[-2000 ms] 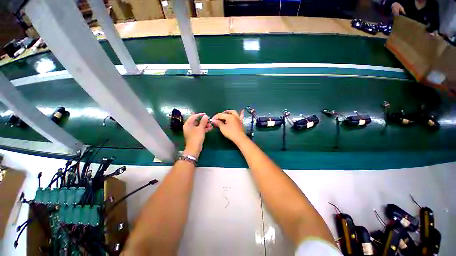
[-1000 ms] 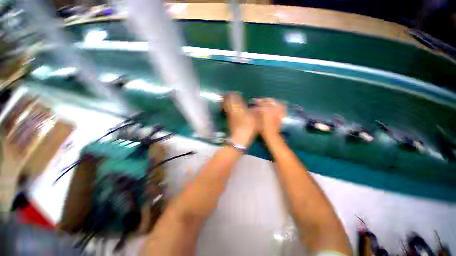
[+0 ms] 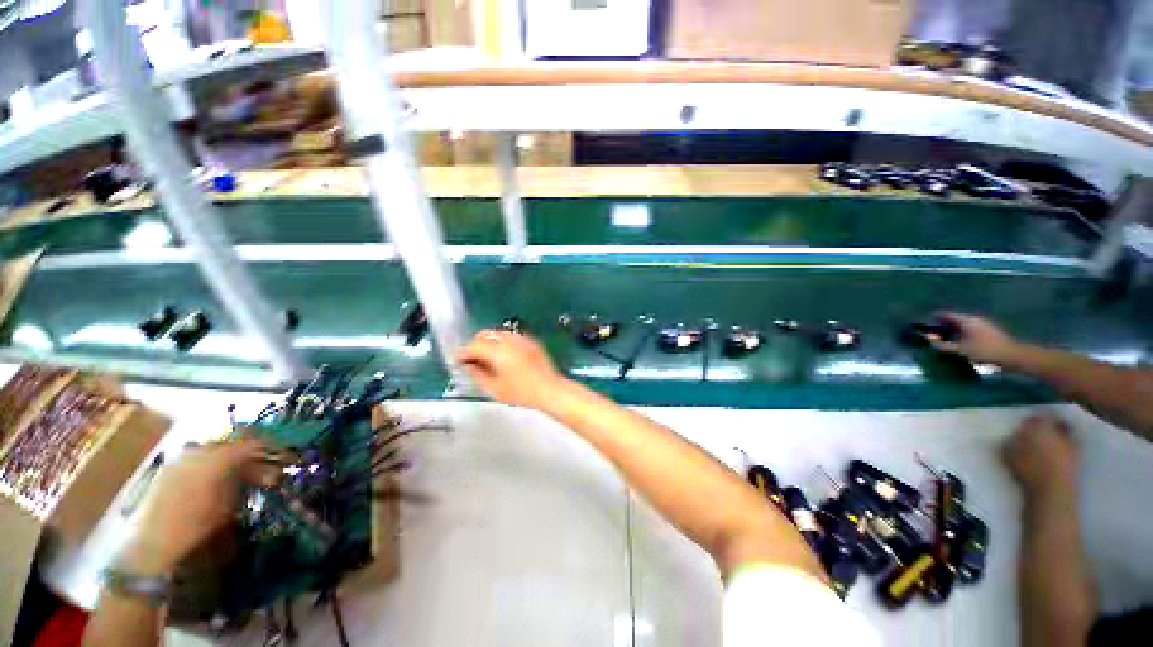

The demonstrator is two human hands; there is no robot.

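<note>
My left hand [image 3: 196, 506] is blurred over the left part of the carton of green circuit boards [image 3: 331, 550], which bristle with black cable leads. Its fingers are at the boards; whether they grip one cannot be made out. My right hand [image 3: 508, 367] is over the near side of the green belt [image 3: 759, 284], beside the foot of a white post, fingers bent. Its fingertips are hidden or blurred. Black packs with boards and cords, such as this joined unit [image 3: 680, 339], lie spaced along the belt. Loose black battery-like packs [image 3: 872, 525] lie in a pile on the white bench at right.
White posts [image 3: 402, 215] cross the belt at left. A carton of small reddish-white parts [image 3: 63, 436] stands at far left. At right another person's hand [image 3: 974, 339] touches a pack on the belt; their other hand [image 3: 1043, 449] is over the bench.
My hands, earlier together over the belt, are now apart. My left hand has moved down and left to the board carton. The view has shifted, and another person's arms now show at right.
</note>
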